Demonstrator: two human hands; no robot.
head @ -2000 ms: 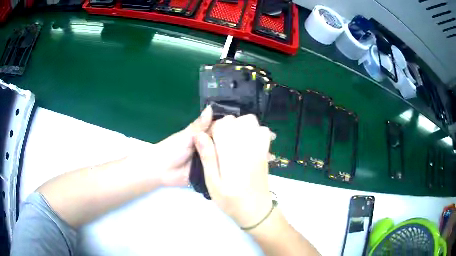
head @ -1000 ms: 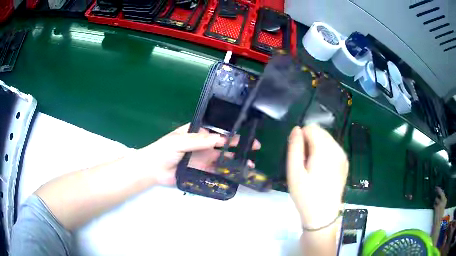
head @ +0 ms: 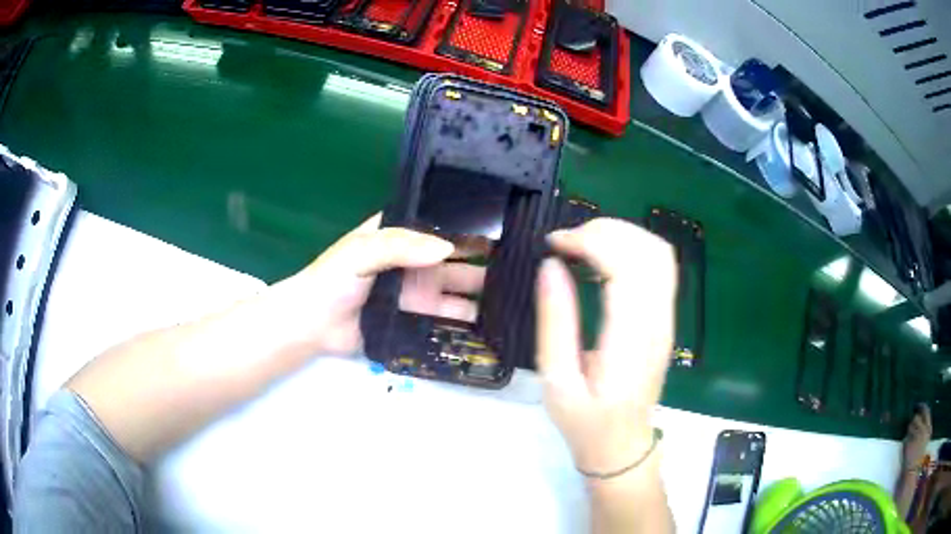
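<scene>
My left hand (head: 355, 282) holds a squared stack of black phone middle frames (head: 469, 188) upright in front of me. Its thumb lies over the left side and fingers show through the lower opening. Gold contacts show at the stack's upper and lower ends. My right hand (head: 615, 323) is just right of the stack, thumb and fingers apart and slightly blurred; it shows no frame in its grip. Behind it a dark middle frame (head: 594, 209) lies partly hidden on the green surface. Another middle frame (head: 685, 282) lies to its right.
A red tray (head: 623, 89) with frames stands beyond my hands. Tape rolls (head: 678, 75) are at upper right. More frames (head: 817, 349) lie at right. A single phone part (head: 730, 480) and a green-ringed fan (head: 834, 506) are at lower right. Another person's hand (head: 918, 433) shows at the right edge.
The loose frames that my right hand held out to the right are now in the squared stack in my left hand. My right hand has opened. The frames on the green surface have shifted.
</scene>
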